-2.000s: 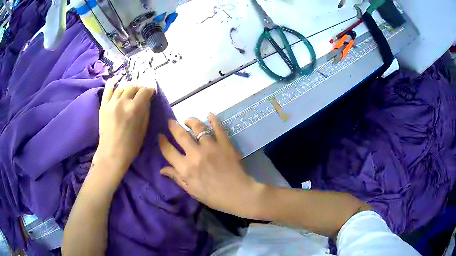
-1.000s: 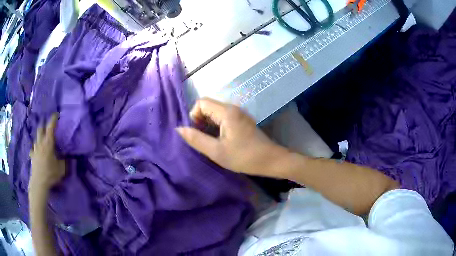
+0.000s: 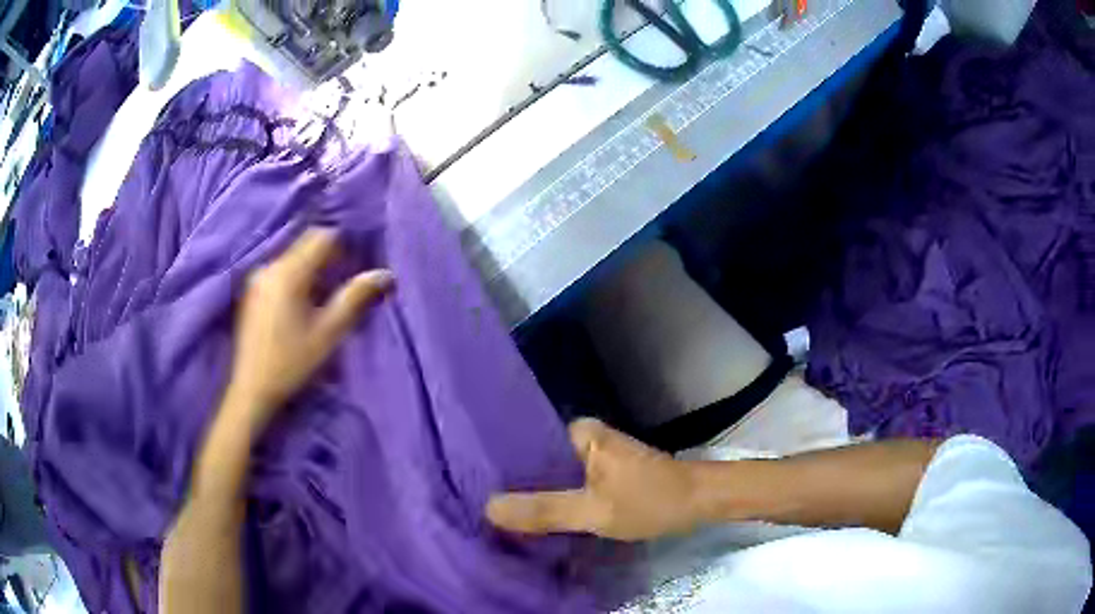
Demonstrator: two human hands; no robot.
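Observation:
The purple garment piece (image 3: 444, 324) lies over the left of the table and spills down over the lap. A dark gathered seam (image 3: 222, 130) crosses it at the upper left, near the sewing machine head (image 3: 315, 36). My left hand (image 3: 288, 312) is slightly blurred and lies on the cloth below the needle area, with thumb and fingers apart. My right hand (image 3: 612, 486) is lower, at the cloth's right edge over the lap, and holds that edge between thumb and fingers.
Green-handled scissors (image 3: 672, 42) lie on the white table behind a printed measuring scale (image 3: 600, 168). Orange snips (image 3: 795, 10) are cut off at the top edge. Dark thread scraps (image 3: 579, 80) lie near the scissors. A large purple garment bundle (image 3: 961, 264) is at the right.
My left hand has moved from the far left onto the middle of the cloth. My right hand has moved down and taken the cloth's edge. The cloth is now drawn out straighter toward the lap.

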